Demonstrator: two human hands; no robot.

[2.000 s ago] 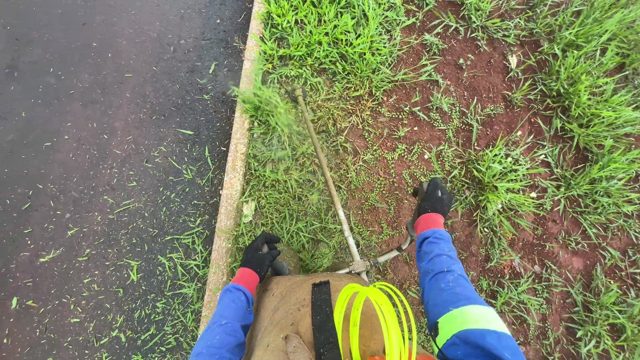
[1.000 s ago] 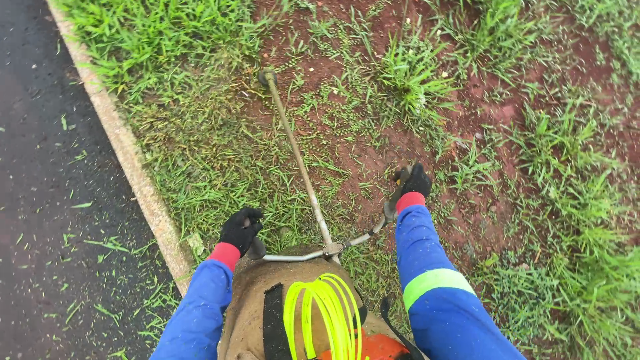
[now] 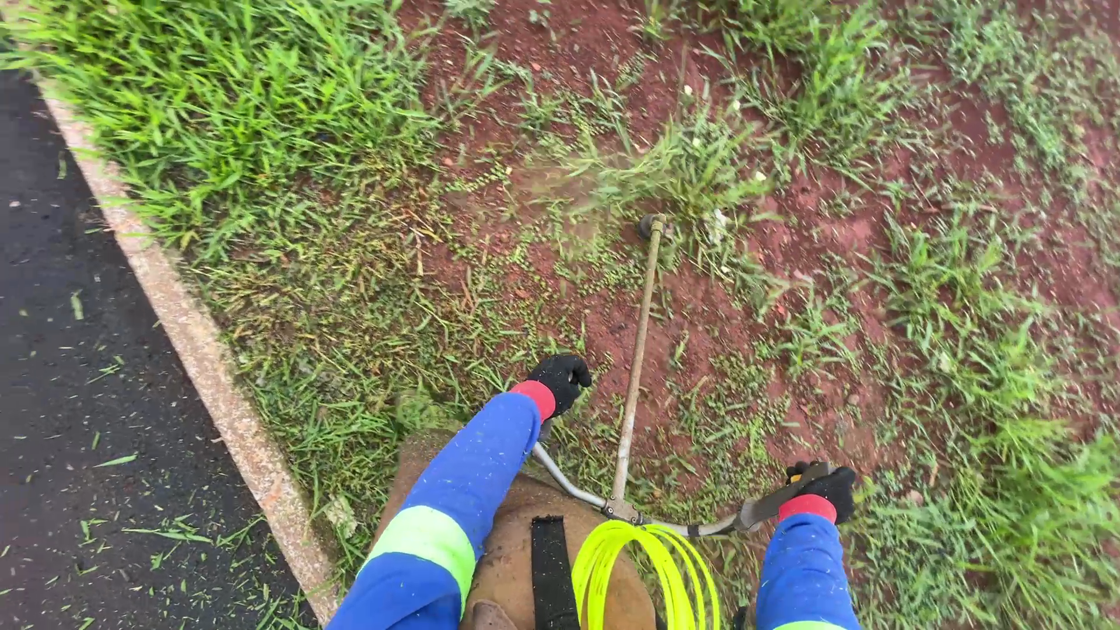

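A string trimmer with a long metal shaft point(image 3: 639, 359) runs up from my waist, its cutting head point(image 3: 652, 227) low beside a grass tuft on red soil. My left hand point(image 3: 561, 382), in a black glove, is closed on the left end of the handlebar point(image 3: 569, 486); the grip itself is mostly hidden. Around the grip at the handlebar's right end is my gloved right hand point(image 3: 827, 490). A coil of neon yellow trimmer line point(image 3: 591, 577) hangs at my front, over a brown apron point(image 3: 507, 547) with a black strap.
On the left, a concrete curb point(image 3: 206, 359) divides the grass from dark asphalt point(image 3: 96, 411) strewn with clippings. Tall grass point(image 3: 262, 105) stands at the upper left beside the curb. More grass tufts point(image 3: 1006, 455) grow from the red soil at the right.
The trimmer head has swung right, away from the curb side, to a tuft on the red soil. My left hand has moved forward and right, my right hand back towards me. The view has turned and shifted right.
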